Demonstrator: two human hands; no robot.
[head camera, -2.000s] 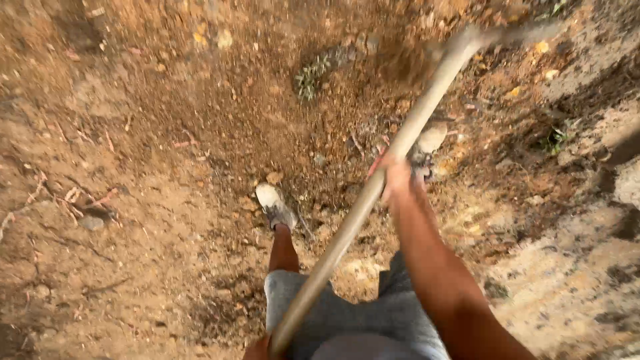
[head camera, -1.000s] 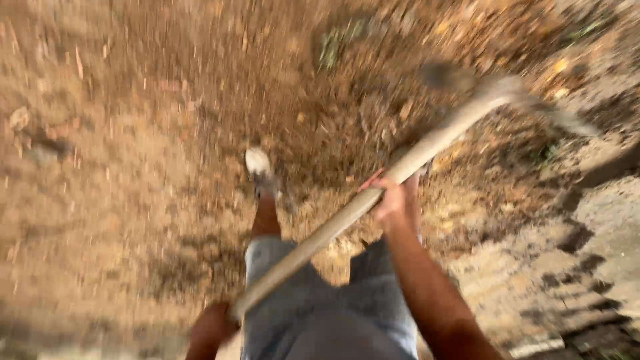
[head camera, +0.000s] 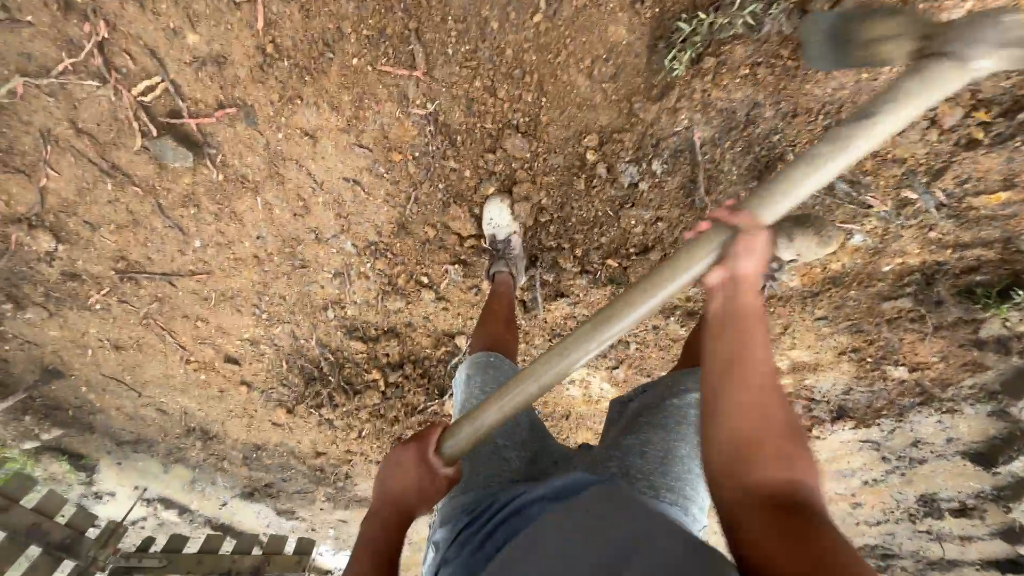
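Observation:
A mattock with a long wooden handle (head camera: 592, 344) slants across my body, from low in the middle up to the top right. Its metal head (head camera: 868, 38) is blurred and partly cut off at the top right corner. My left hand (head camera: 416, 472) is closed round the butt end of the handle, in front of my shorts. Farther up the shaft, my right hand (head camera: 740, 244) grips it, with the fingers partly hidden behind the wood. The head is off the ground, as far as its position shows.
My shoe (head camera: 502, 232) stands on loose brown soil; the other shoe (head camera: 804, 238) is partly behind the handle. Roots (head camera: 128, 96) and a flat stone (head camera: 170, 151) lie at the upper left. A leafy plant (head camera: 708, 36) grows at the top. A slatted structure (head camera: 208, 554) borders the lower left.
Both hands keep hold of the handle throughout. The mattock's head has moved closer to the top right corner of the view and is now partly cut off.

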